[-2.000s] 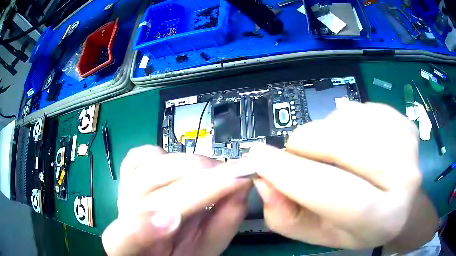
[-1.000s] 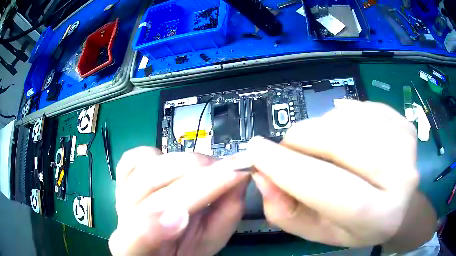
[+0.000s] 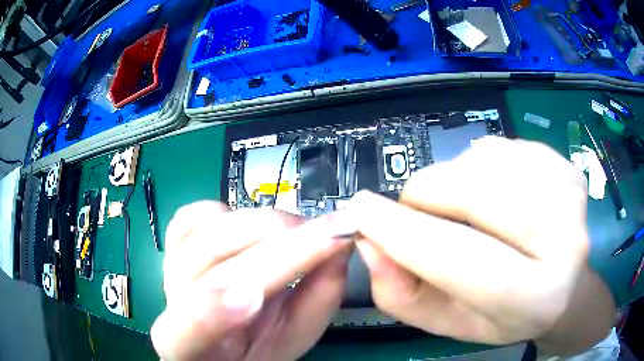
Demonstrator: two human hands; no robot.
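My left hand (image 3: 247,275) and my right hand (image 3: 487,247) meet fingertip to fingertip above an opened laptop. A tiny dark part (image 3: 344,235) shows between the fingertips; most of it is hidden and its kind cannot be told. Both hands are bare and slightly blurred. Behind them lies the laptop's motherboard (image 3: 397,162), with a bare processor area, dark modules, a yellow-orange strip (image 3: 274,189) and a thin black cable (image 3: 284,166) at its left. My hands hide much of the laptop's lower half.
Cooling fans (image 3: 121,168) and a dark slim tool (image 3: 151,211) lie at left on the green mat (image 3: 191,155). A blue bin (image 3: 258,42), a red tray (image 3: 140,69) and a dark box (image 3: 476,29) stand behind. Pens (image 3: 627,242) and slim tools lie at right.
My hands stay pinched together over the laptop, with only slight shifts. The part between the fingertips shows as a thinner, darker sliver than before.
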